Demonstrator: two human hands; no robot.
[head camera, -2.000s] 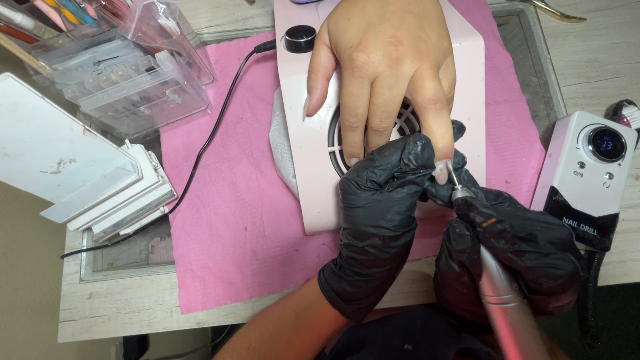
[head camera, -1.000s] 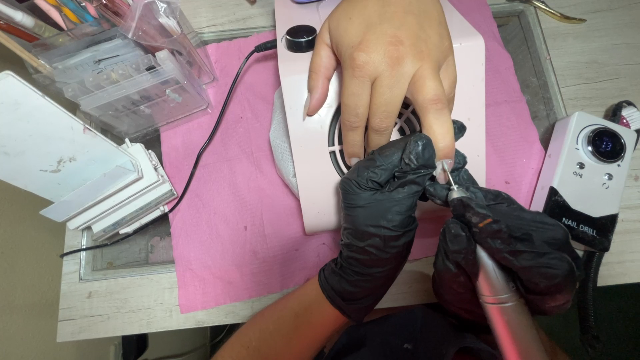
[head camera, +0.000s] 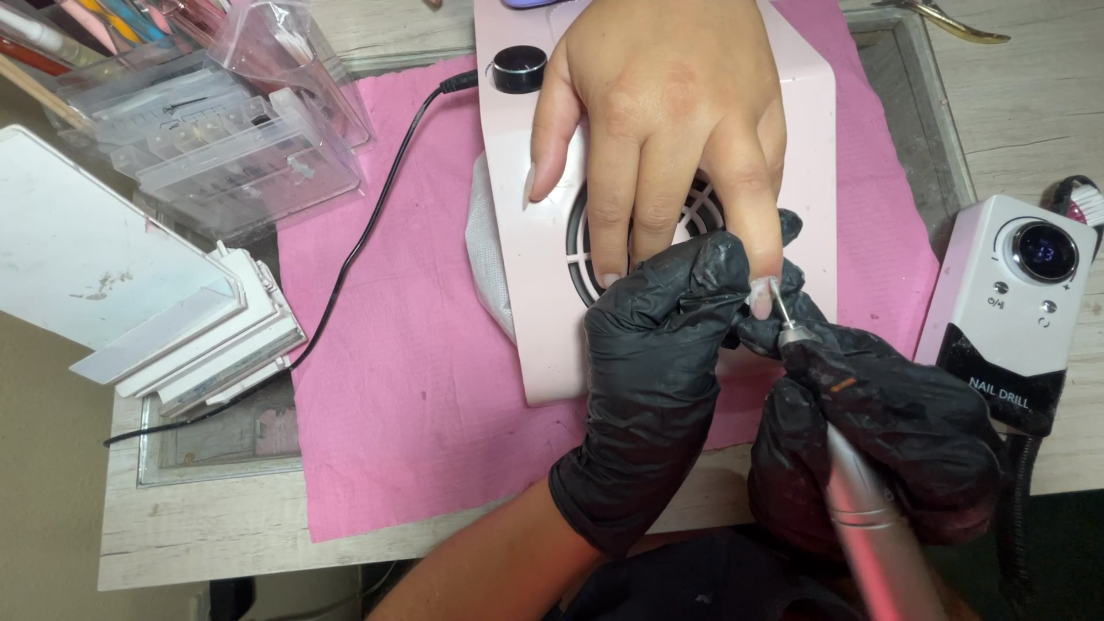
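Another person's hand (head camera: 681, 103) lies palm down on a pink nail dust collector (head camera: 535, 328) with a round fan grille. My left hand (head camera: 660, 371), in a black glove, grips the end of one of its fingers. In my black-gloved right hand (head camera: 888, 423) is a silver nail drill handpiece (head camera: 871, 517), held like a pen. Its thin bit (head camera: 781, 304) is at the side of that finger's nail (head camera: 761, 297), near the cuticle; whether it touches cannot be told. The fingertips of my left hand are partly hidden behind the finger and the handpiece.
Pink cloth (head camera: 388, 431) lies under the dust collector. A black cable (head camera: 373, 216) runs left from it past a white stacked case (head camera: 216, 345). Clear plastic boxes (head camera: 250, 172) and pens stand at upper left. At right are the nail drill's control unit (head camera: 1005, 293) and gold-coloured nippers (head camera: 957, 21).
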